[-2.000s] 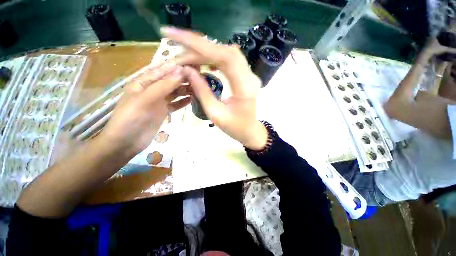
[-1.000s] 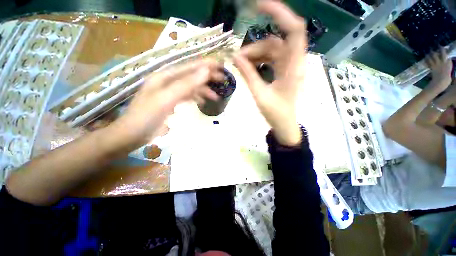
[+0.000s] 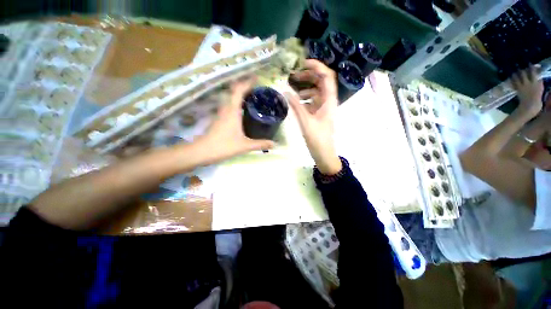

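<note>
A black cylindrical housing (image 3: pixel 264 113) stands on the pale sheeting in front of me, its round end facing up. My left hand (image 3: pixel 232 124) is closed around its left side, thumb at its lower edge. My right hand (image 3: pixel 314 96) is just right of the housing, fingers curled near a small tan, blurred bit; whether it holds anything is unclear. Long white gasket strips (image 3: pixel 175 87) with tan pieces lie slanting from the lower left up to behind the housing.
Several black housings (image 3: pixel 350 78) stand upright behind my right hand. Stacked gasket sheets (image 3: pixel 51 102) lie at the left. Punched strips (image 3: pixel 430 157) lie at the right, beside another person's arm (image 3: pixel 495 142). A green conveyor (image 3: pixel 241 15) runs behind.
My left hand has closed around the housing. My right hand has come down from above, its fingers now curled. The view has shifted, showing more of the housing cluster.
</note>
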